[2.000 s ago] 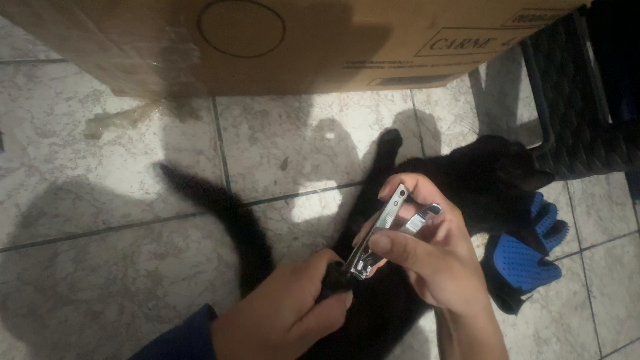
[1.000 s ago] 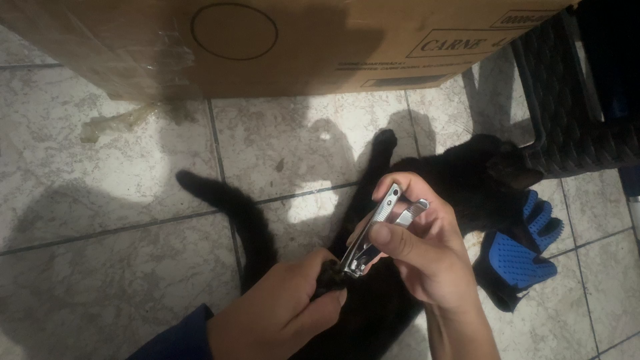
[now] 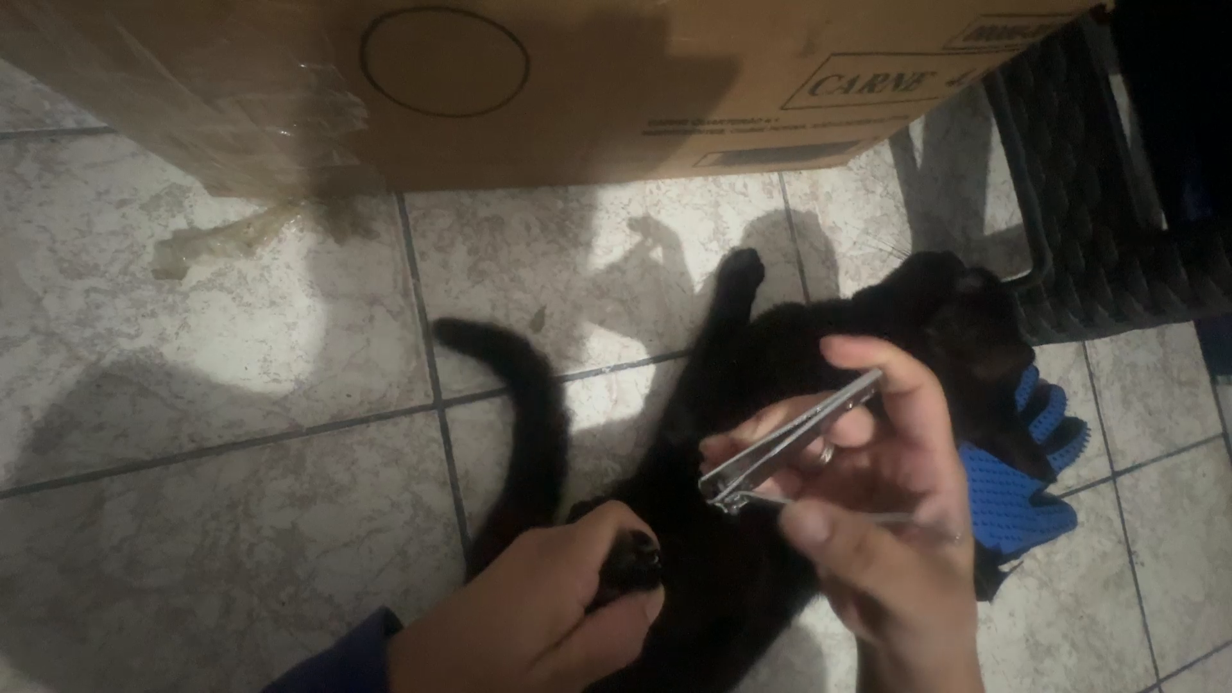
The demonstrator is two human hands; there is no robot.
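Observation:
A black cat (image 3: 760, 385) lies on the tiled floor, its head at the right and its tail curved at the left. My left hand (image 3: 549, 597) is closed around one of its paws (image 3: 630, 563), which shows between thumb and fingers. Metal nail clippers (image 3: 794, 438) are in my right hand (image 3: 885, 500), between the thumb on the lever and the fingers behind. The cutting end points down and left, a little above the paw and apart from it. A blue rubber-studded grooming glove (image 3: 1015, 500) lies beside the cat, partly hidden by its head and my right hand.
A cardboard box (image 3: 577, 106) with printing stands along the top. Loose packing tape (image 3: 226, 245) sticks out from its lower left edge onto the floor tiles (image 3: 241, 539). Dark woven-pattern furniture (image 3: 1088, 192) stands at the right, close to the cat's head.
The clippers were at the paw in the earlier frames; my right hand has drawn them away from it and turned them. The cat's tail tip has shifted. My left hand still holds the paw.

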